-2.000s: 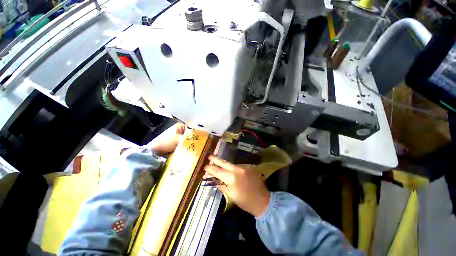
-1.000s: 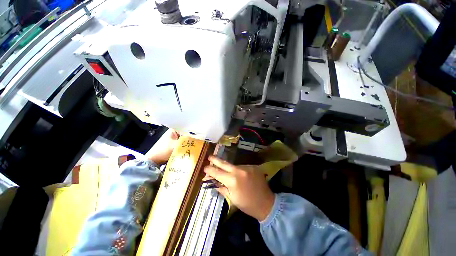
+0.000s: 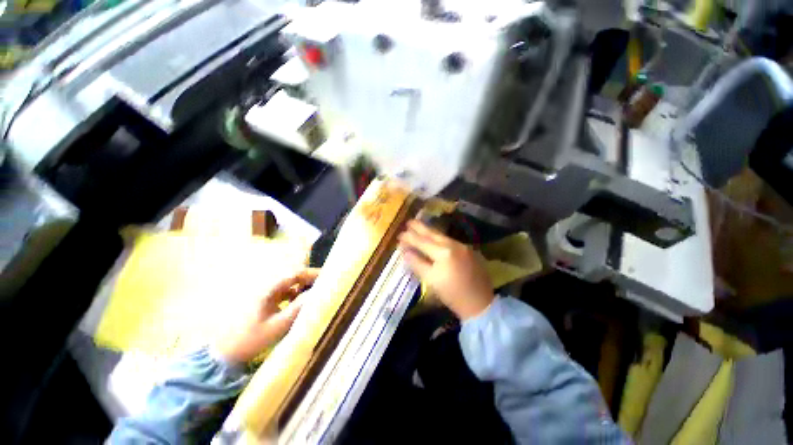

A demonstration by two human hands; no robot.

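The orange-yellow template (image 3: 348,269), with dark writing at its far end and a brown edge, lies along the white machine arm (image 3: 369,335) and reaches under the sewing head (image 3: 409,96). My left hand (image 3: 271,317) is at the template's left side, fingers bent; blur hides whether it grips anything. My right hand (image 3: 449,268) lies with its fingertips on the template's brown right edge near the head. A yellow panel (image 3: 515,259) sticks out to the right of the arm, behind my right hand. The picture is blurred.
A yellow panel stack (image 3: 187,287) with red-brown tabs (image 3: 263,223) lies on a white board left of the arm. Yellow and grey pieces (image 3: 687,391) are at the lower right. A dark control panel (image 3: 774,156) is at the right edge. Thread cones (image 3: 642,102) stand behind the head.
My left hand has come back from beside the head toward me along the template's left side. My right hand stays at the right edge. The view has shifted, showing more of the stack.
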